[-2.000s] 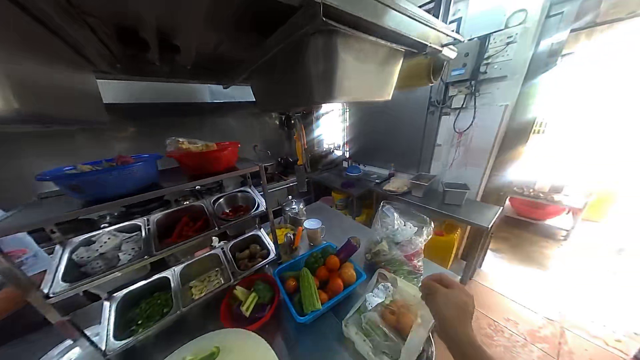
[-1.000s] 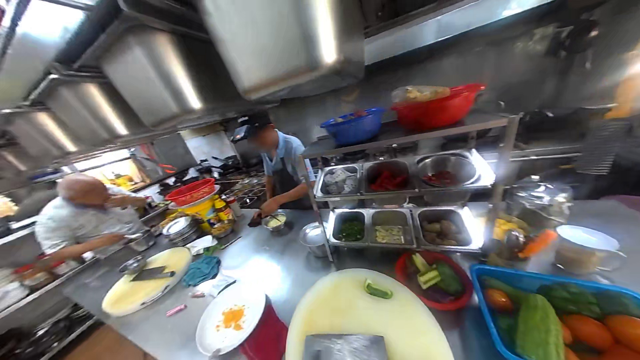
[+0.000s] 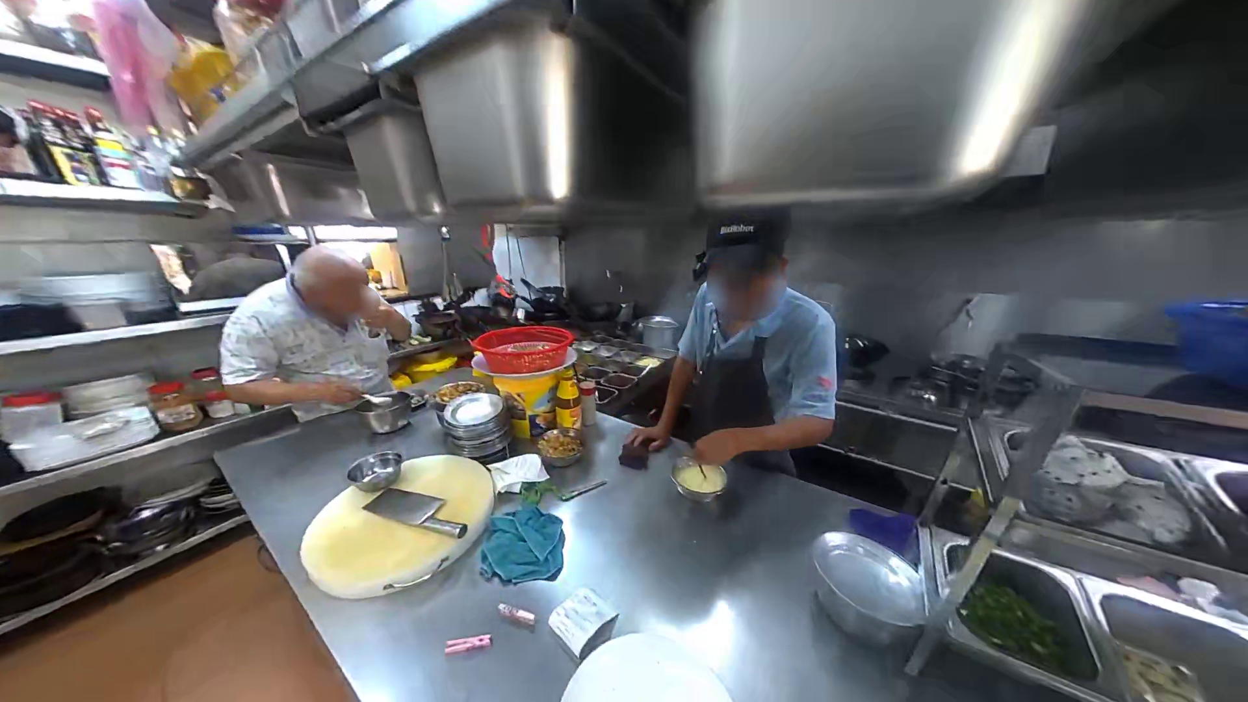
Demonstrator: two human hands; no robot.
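Neither of my hands shows in the head view now. In front of me a cleaver lies flat on a round cutting board on the steel table. A crumpled teal cloth lies to the right of the board. Nearer to me are a pink clothespin, a second clip and a small white box-like item. The edge of a white plate shows at the bottom. Across the table, a co-worker's hand is over a metal bowl of pale yellow liquid.
A co-worker in a blue shirt stands across the table; another in a white shirt stands at the left with a metal bowl. Steel pans of ingredients stand in a rack at the right. A steel hood hangs overhead.
The view has swung far to the left. The bare hand seen at the plastic bags two seconds ago is out of view. The white-shirted co-worker has one hand raised near the face.
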